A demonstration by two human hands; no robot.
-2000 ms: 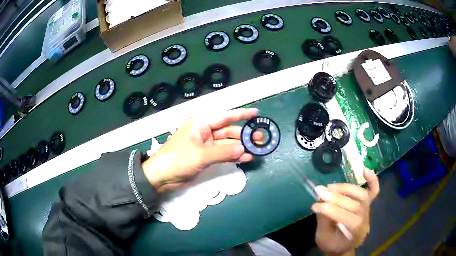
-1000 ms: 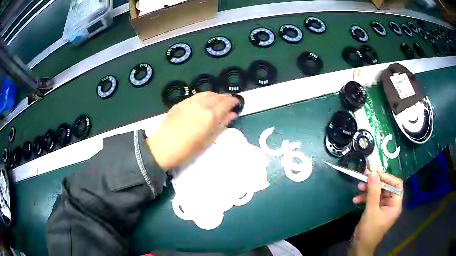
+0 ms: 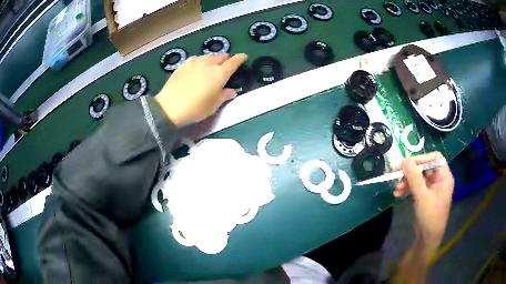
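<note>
My left hand [image 3: 195, 89] reaches over the green belt, its fingertips at a black ring [image 3: 239, 81] that they partly cover; I cannot tell whether it grips it. Another black ring without a pale band [image 3: 266, 71] lies just to the right. My right hand [image 3: 424, 180] holds the silver tweezers [image 3: 386, 177], tip pointing left near loose white C-shaped pieces [image 3: 337, 187]. Another C-shaped piece [image 3: 275, 148] lies by the bright white pile [image 3: 213, 191].
Rings with pale bands [image 3: 263, 31] line the belt [image 3: 50, 133]. Stacked black parts [image 3: 352, 123] sit beside the green sheet [image 3: 391, 113]. A brown oval unit [image 3: 426, 83] is at right. A cardboard box [image 3: 158, 25] and clear plastic case [image 3: 66, 33] stand beyond.
My left hand first held a banded ring up, then was over the white strip with a dark part; now it is over the belt's black rings. The tweezers stay in my right hand.
</note>
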